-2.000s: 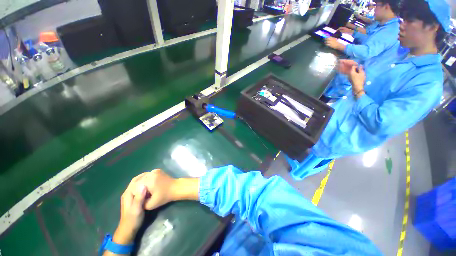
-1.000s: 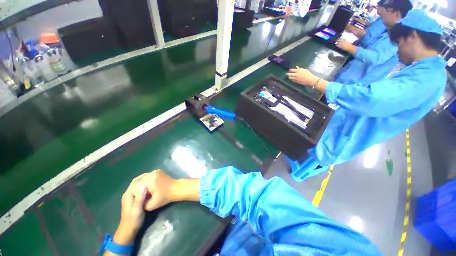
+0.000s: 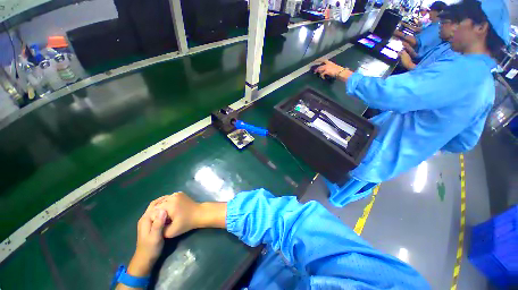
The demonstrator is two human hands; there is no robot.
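Note:
My left hand [image 3: 150, 229], with a blue band on its wrist, and my right hand [image 3: 180, 215] are clasped together over the green bench [image 3: 199, 158]. No object shows in them; their inner fingers are partly hidden. The blue soldering iron [image 3: 250, 128] rests in its black stand [image 3: 224, 118] by the pale rail. A small tip cleaning tray [image 3: 241, 138] lies in front of the stand. An open tablet unit [image 3: 325, 124] with silver-white panels and black strips lies in a deep black foam tray stack [image 3: 306, 143], right of the iron.
A person in a blue smock [image 3: 420, 90] stands at the right beyond the foam stack, one hand on a small dark object by the rail. Other workers sit farther along. A white post [image 3: 255, 51] rises from the rail [image 3: 113, 164]. A blue crate [image 3: 497, 243] is on the floor.
The other person's arm has reached across to the small dark object by the rail, and their body has shifted. My clasped hands have not visibly moved.

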